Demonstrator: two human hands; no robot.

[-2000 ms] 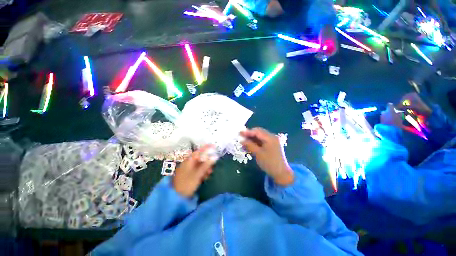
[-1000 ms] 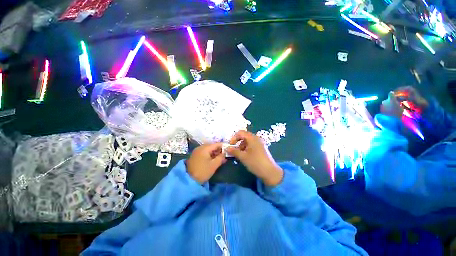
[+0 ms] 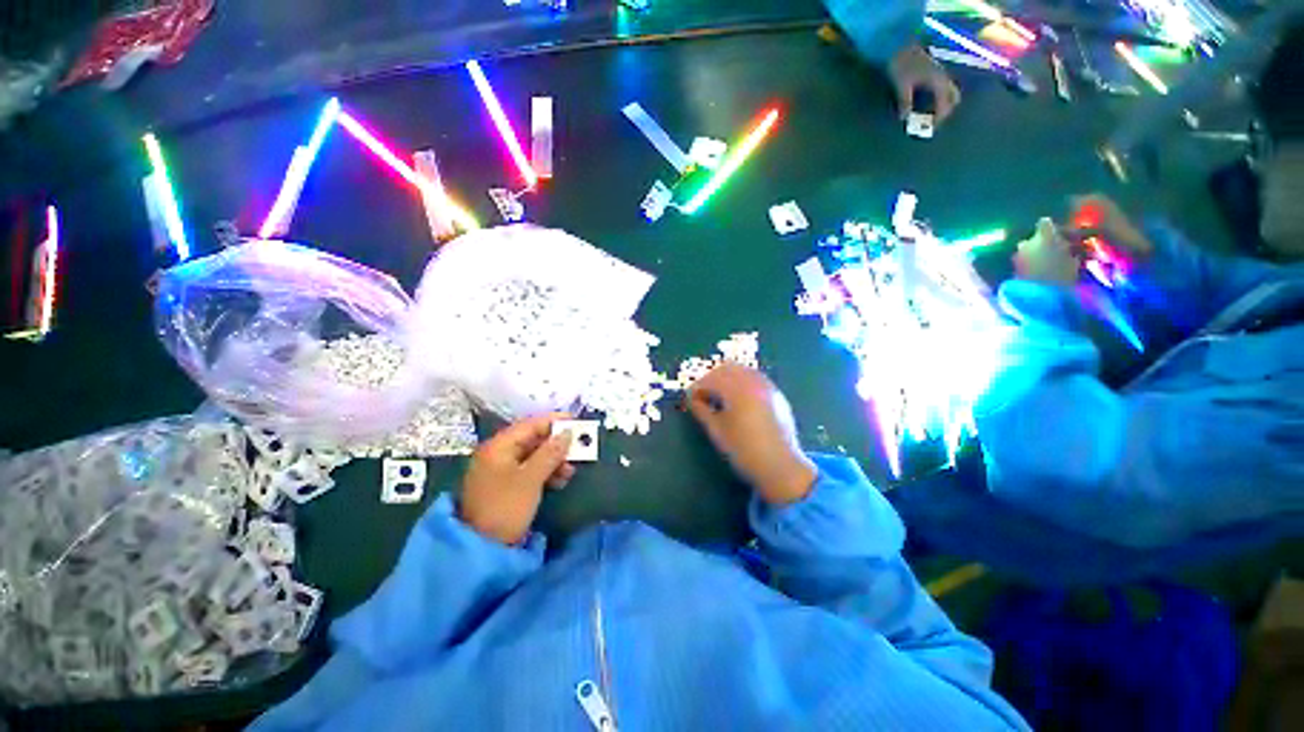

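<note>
My left hand (image 3: 512,475) holds a square white plastic housing (image 3: 578,439) upright between thumb and fingers, with a dark hole showing. My right hand (image 3: 744,429) is at the loose heap of small white inserts (image 3: 629,389), right of the housing. Its fingertips are bent down at the heap; whether they pinch an insert cannot be made out. An open whitish bag of inserts (image 3: 494,322) lies behind my hands, with a clear bag (image 3: 272,336) to its left. A loose housing (image 3: 403,481) lies left of my left hand.
A large clear bag of housings (image 3: 129,558) lies at the left. Glowing sticks (image 3: 734,162) lie along the back. A bright lit heap (image 3: 922,336) is at right, beside a neighbouring worker's blue sleeve (image 3: 1087,386). Another person's hand (image 3: 924,86) holds a white piece at upper right.
My hands were together at a small white piece one second ago. They are now apart, the left holding a housing, the right at the insert heap. The view has shifted, moving the bench things left.
</note>
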